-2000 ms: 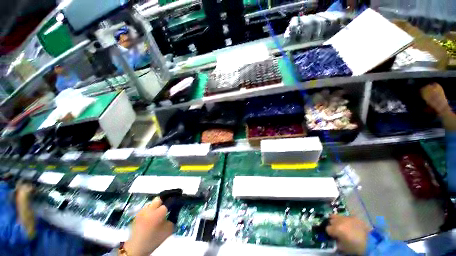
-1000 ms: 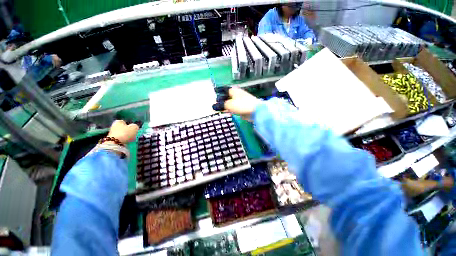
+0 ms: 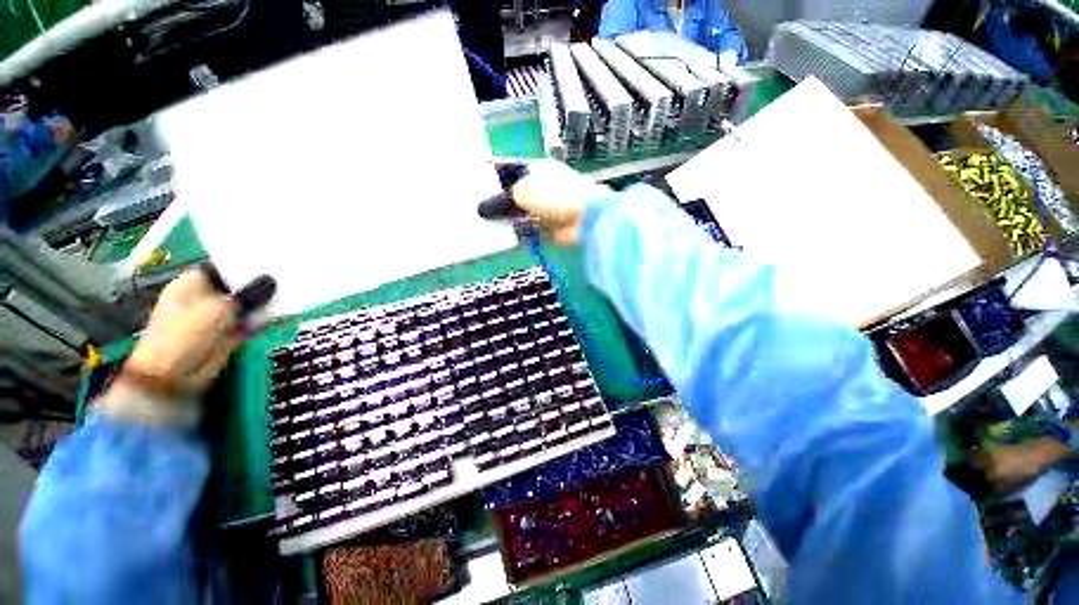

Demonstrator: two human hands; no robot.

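A large blank white sheet [image 3: 343, 154] is held up above the upper shelf. My left hand [image 3: 195, 325], with black finger coverings, grips its lower left corner. My right hand [image 3: 544, 201], also with black fingertips, is at its lower right corner and grips it there. Below the sheet lies a tray of dark components with pale tops in rows [image 3: 438, 396]. The fingertips behind the sheet are partly hidden.
Another white sheet [image 3: 828, 207] lies tilted at the right, beside a cardboard box of yellow parts [image 3: 1000, 195]. Finned metal blocks [image 3: 645, 95] stand at the back. Bins of dark red components [image 3: 592, 520], blue components [image 3: 580, 455] and copper-brown components [image 3: 391, 573] sit in front. A person [image 3: 674, 18] is behind.
The white sheet has been lifted off the back of the component tray and tilted up. My left hand has moved left and holds its corner. More rows of components now show.
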